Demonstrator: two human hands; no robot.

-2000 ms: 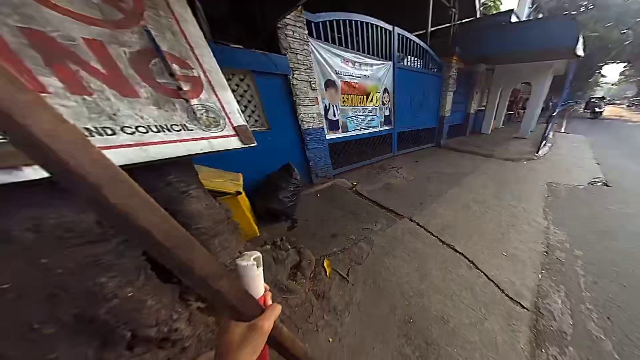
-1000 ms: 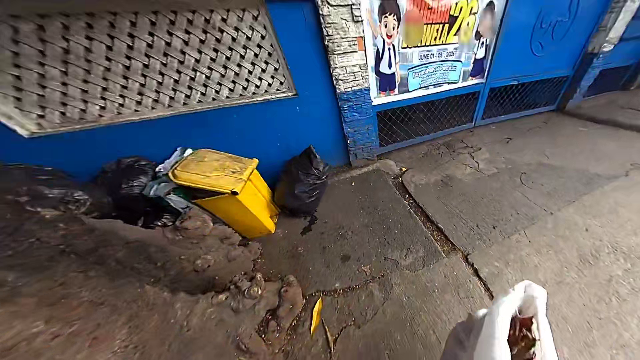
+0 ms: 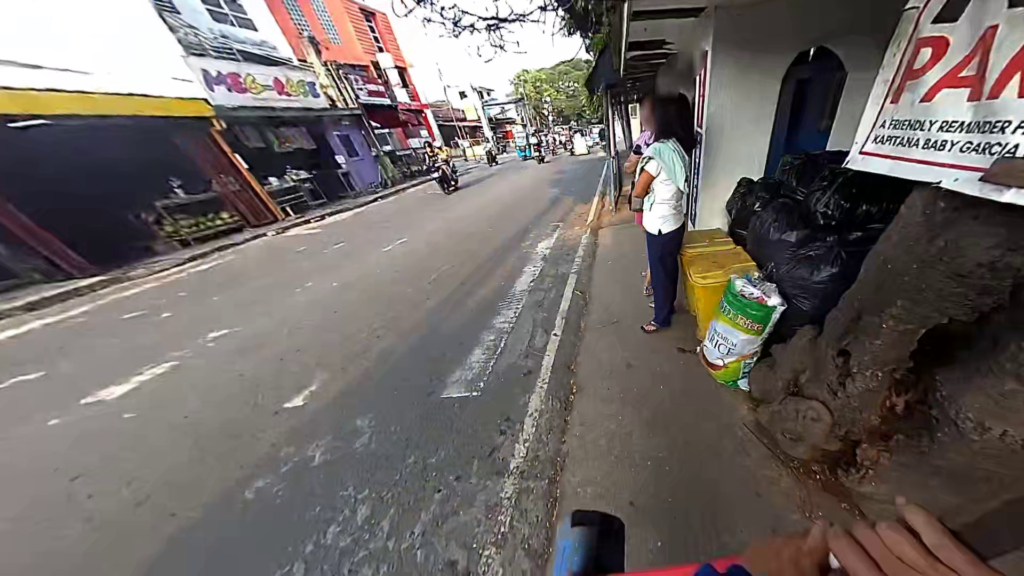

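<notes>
At the bottom right, my left hand (image 3: 788, 552) is blurred and partly cut off, around a red pole (image 3: 680, 569). A blue and black end piece (image 3: 592, 542) shows at the pole's left. My right hand (image 3: 912, 544) lies close beside the left, fingers spread over a small white part; its grip is unclear. Ahead on the right, a green and white rice sack (image 3: 740, 332) stands stuffed full against yellow bins (image 3: 714, 276). Black garbage bags (image 3: 808, 260) are piled behind them, beside a thick tree trunk (image 3: 944, 280).
Two people (image 3: 664, 200) stand on the sidewalk (image 3: 632, 400) beside the bins. A road (image 3: 320, 360) runs along the left, with a motorcycle (image 3: 445, 174) and more vehicles farther up. A banner (image 3: 944, 96) hangs by the trunk. Roots (image 3: 800, 424) spread onto the sidewalk.
The view has swung widely from the blue gate and wall to the road. Both hands now show at the bottom right; two seconds ago one hand held a red and white pole.
</notes>
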